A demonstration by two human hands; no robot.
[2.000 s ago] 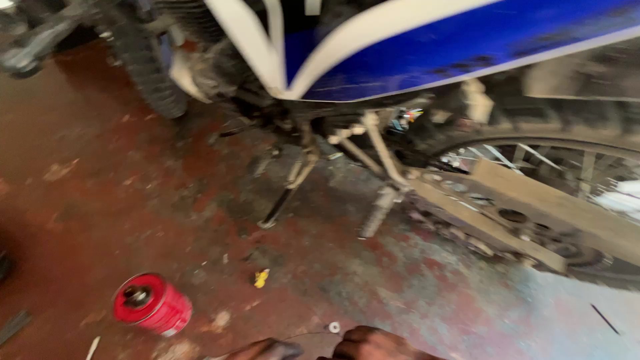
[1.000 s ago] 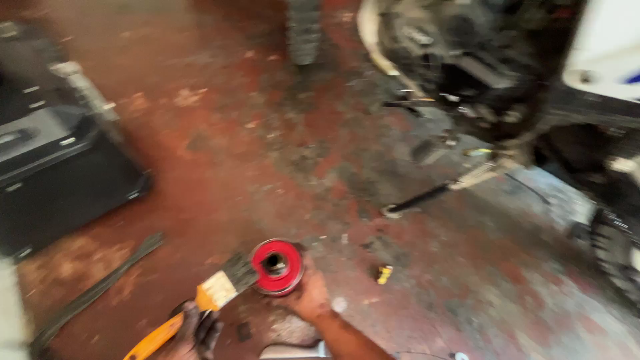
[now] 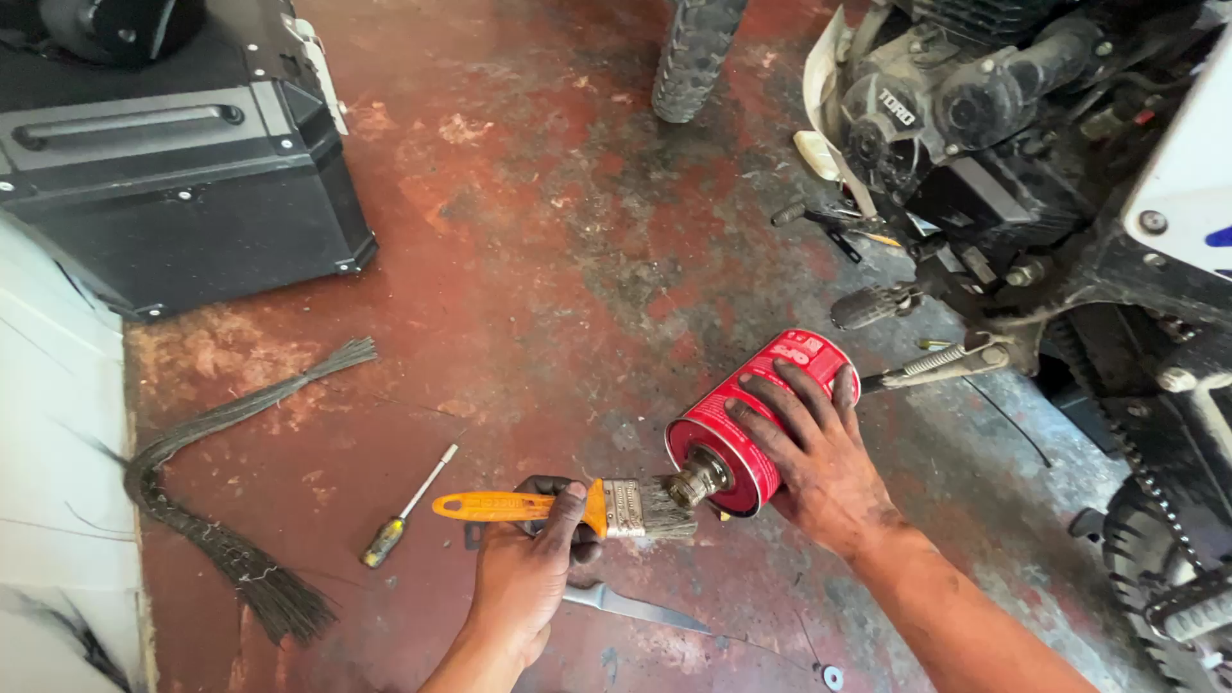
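My left hand (image 3: 539, 549) grips a paintbrush (image 3: 568, 504) by its orange handle near the metal ferrule, bristles toward the right. In my right hand (image 3: 818, 452) is a red metal can (image 3: 741, 409), tilted so its open neck (image 3: 700, 476) points down and left. The neck is against or just over the bristles; whether liquid flows out cannot be told. Below the brush a knife (image 3: 645, 608) lies on the floor, its handle partly hidden by my left hand. A screwdriver (image 3: 409, 510) with a yellow and black handle lies left of that hand.
A bundle of wire or stiff fibres (image 3: 192, 515) curves along the floor beside the white wall (image 3: 58, 462). A black hard case (image 3: 192, 192) stands at upper left. On the right is a motorcycle (image 3: 1001, 183), its side stand near the can. A washer (image 3: 832, 677) lies at the bottom.
The can has been tipped from nearly upright toward the brush. Two seconds ago it stood on the floor, away from both hands. The view has swung considerably.
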